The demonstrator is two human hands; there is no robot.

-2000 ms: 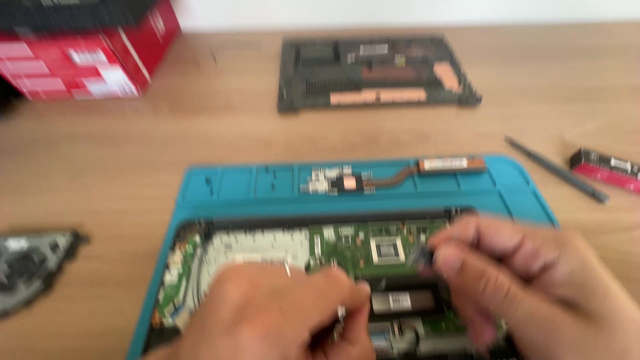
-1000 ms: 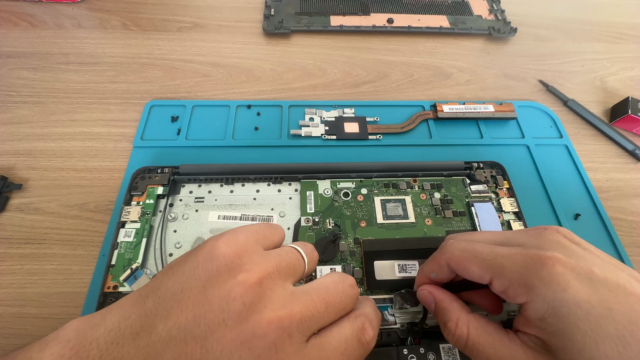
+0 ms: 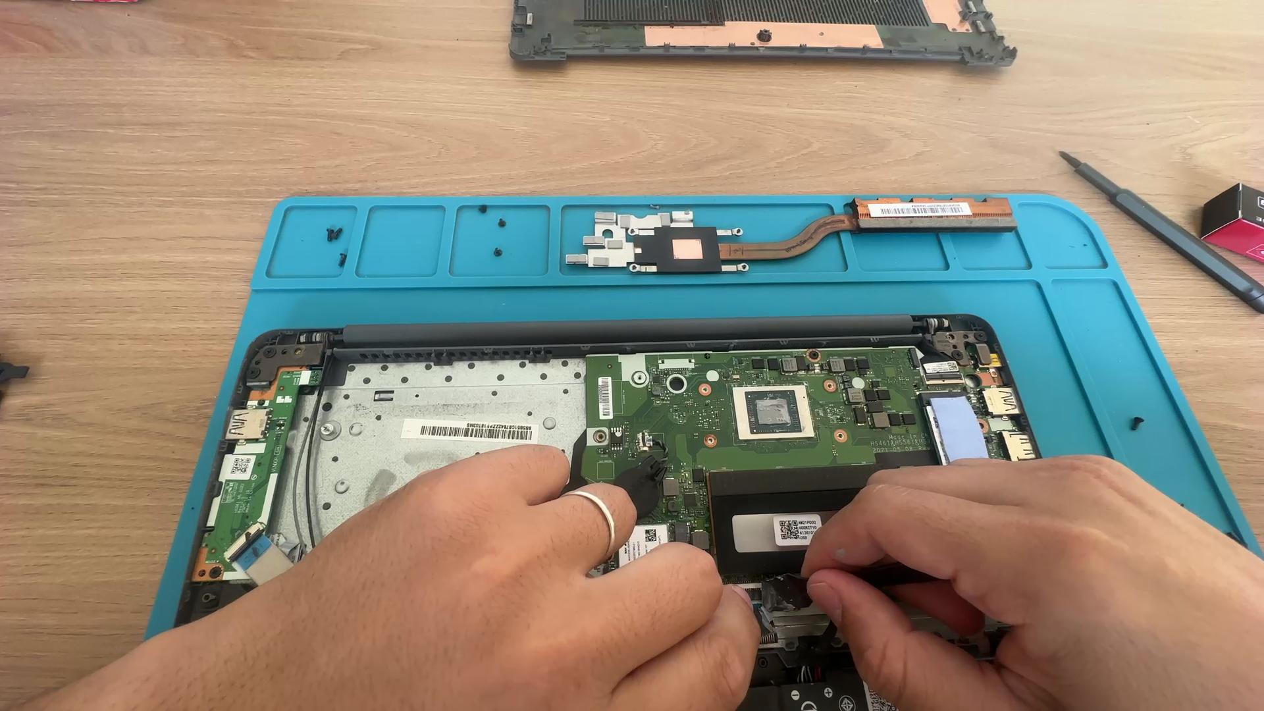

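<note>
An opened laptop base (image 3: 622, 333) lies on a blue silicone repair mat (image 3: 632, 303). My left hand (image 3: 494, 592), with a ring on one finger, rests low over its middle; the fingertips are near a ribbon cable connector, and what they touch is hidden. My right hand (image 3: 997, 583) pinches a small piece of black tape (image 3: 787, 591) between thumb and forefinger, just below the black memory cover (image 3: 765, 509). Behind the hands are the green motherboard (image 3: 731, 395) and its bare processor chip (image 3: 773, 412). The battery (image 3: 810, 696) shows partly at the bottom edge.
A copper heat sink with heat pipe (image 3: 790, 247) lies in the mat's upper trays, with small black screws (image 3: 334, 235) further left. Beyond the mat is the laptop's bottom cover (image 3: 760, 39). A screwdriver (image 3: 1165, 232) and a small box (image 3: 1234, 219) are at the right.
The view has shifted since the oldest frame. My right hand has moved from beside the processor down to the area below the memory cover. Both hands stay low over the laptop.
</note>
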